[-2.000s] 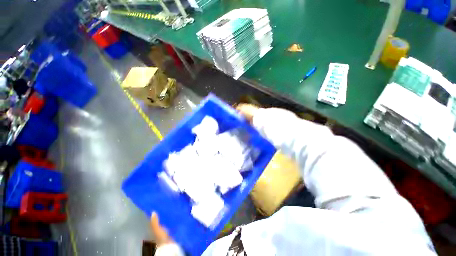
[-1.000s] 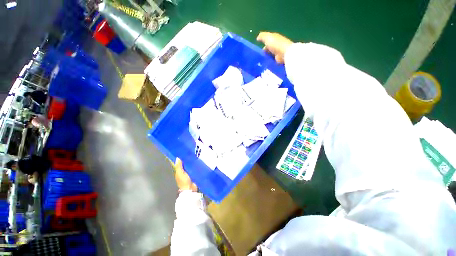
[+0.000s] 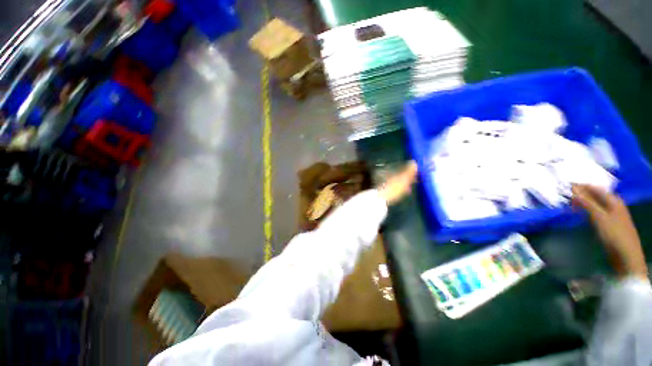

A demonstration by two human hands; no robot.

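Observation:
The blue bin (image 3: 486, 230) sits on the green bench with a loose heap of small white packets or leaflets (image 3: 515, 161) inside. My left hand (image 3: 400, 183) is at the bin's left wall; blur hides whether it grips the rim. My right hand (image 3: 608, 218) reaches over the bin's near right side, with fingertips at the edge of the white heap; whether it holds a piece cannot be told. A label sheet (image 3: 482, 275) with rows of coloured squares lies on the bench just below the bin.
A stack of flat white and green carton blanks (image 3: 389, 71) stands at the bench edge, left of the bin. Brown cartons stand on the floor, one (image 3: 279, 43) farther off and one (image 3: 207, 279) nearer with green-white boxes inside. Blue and red bins (image 3: 114, 143) line the far left.
The blue bin has moved right and rests on the bench beyond the label sheet. My right hand has left the bin's far rim and is over its near side. The view has turned.

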